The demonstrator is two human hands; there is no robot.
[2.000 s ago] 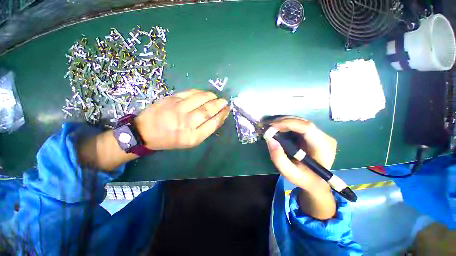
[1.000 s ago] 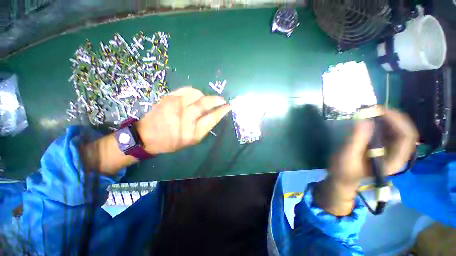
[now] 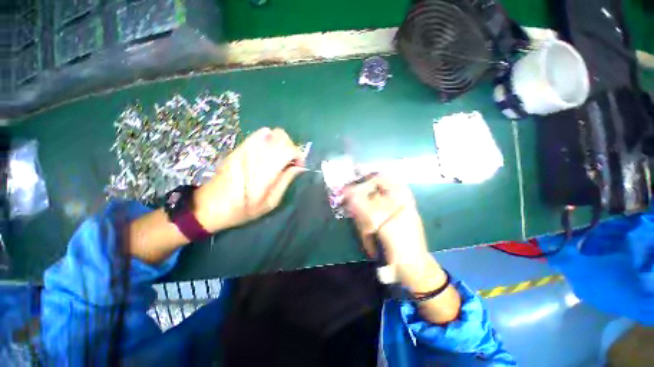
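Note:
A small silvery-white circuit board (image 3: 334, 175) lies on the green mat between my hands, with strong glare on it. My left hand (image 3: 247, 175) is left of it, fingertips pinched on a thin bright strand, apparently solder wire (image 3: 311, 170), pointing at the board's left edge. A small white component (image 3: 307, 149) shows at these fingertips. My right hand (image 3: 391, 215), blurred, is at the board's right side, closed around the soldering iron (image 3: 386, 274). The hand hides most of the iron; its pale band shows below the palm, and its tip cannot be made out.
A loose component pile (image 3: 176, 140) lies at left, a clear bag (image 3: 26, 179) at the left edge. A white board stack (image 3: 467, 148) lies right. A fume fan (image 3: 444, 46), white cup (image 3: 551, 77) and round watch (image 3: 374, 73) stand or lie behind. A black box (image 3: 570, 161) is far right.
My right hand swung right to the board stack with the iron, then came back to the board. The thin strand now shows at my left fingertips. The view has shifted, showing more beyond the bench.

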